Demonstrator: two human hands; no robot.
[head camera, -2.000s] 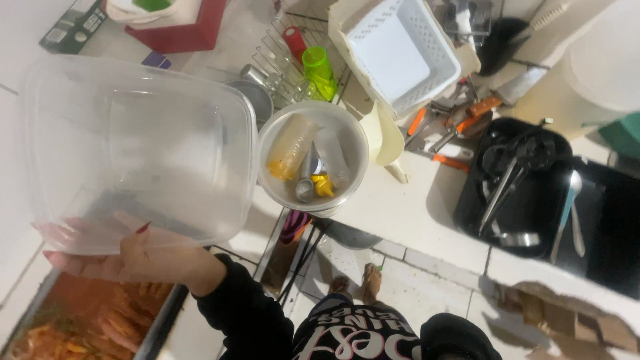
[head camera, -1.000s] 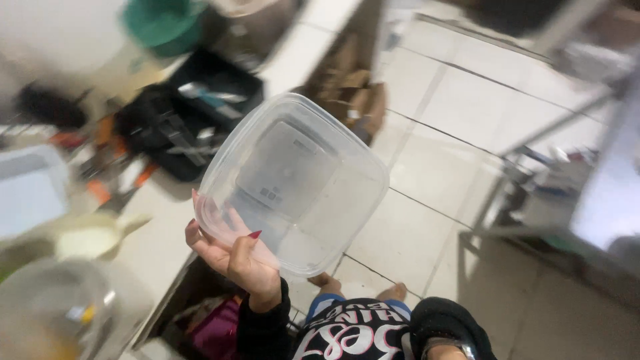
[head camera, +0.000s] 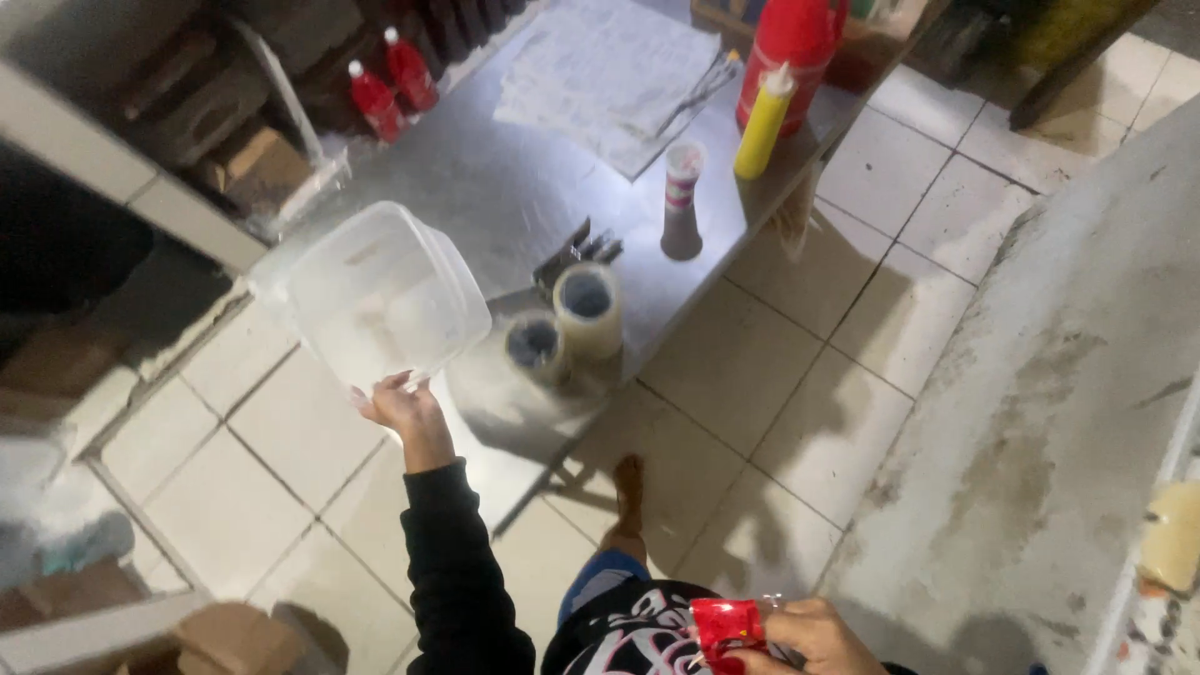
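Observation:
My left hand (head camera: 401, 409) grips the lower rim of a translucent plastic container (head camera: 384, 291), held tilted beside the metal table's corner. At the bottom edge of the view, my right hand (head camera: 811, 637) pinches a small red packet (head camera: 727, 630) in front of my shirt. Two rolls of clear wrap or tape, one nearer (head camera: 534, 345) and one behind it (head camera: 589, 298), stand on the table to the right of the container. Just behind them lies a dark object with prongs (head camera: 577, 255), its kind unclear.
The metal table (head camera: 422, 178) also bears paper sheets (head camera: 600, 66), a patterned cylinder (head camera: 682, 197), a yellow squeeze bottle (head camera: 764, 122) and a large red thermos or jug (head camera: 792, 56). Two red bottles (head camera: 375, 101) stand beyond its left edge. A grey slab (head camera: 1050, 375) runs along the right.
The view has swung from the cluttered counter to the metal table. My left hand still holds the container. My right hand now shows with a red packet.

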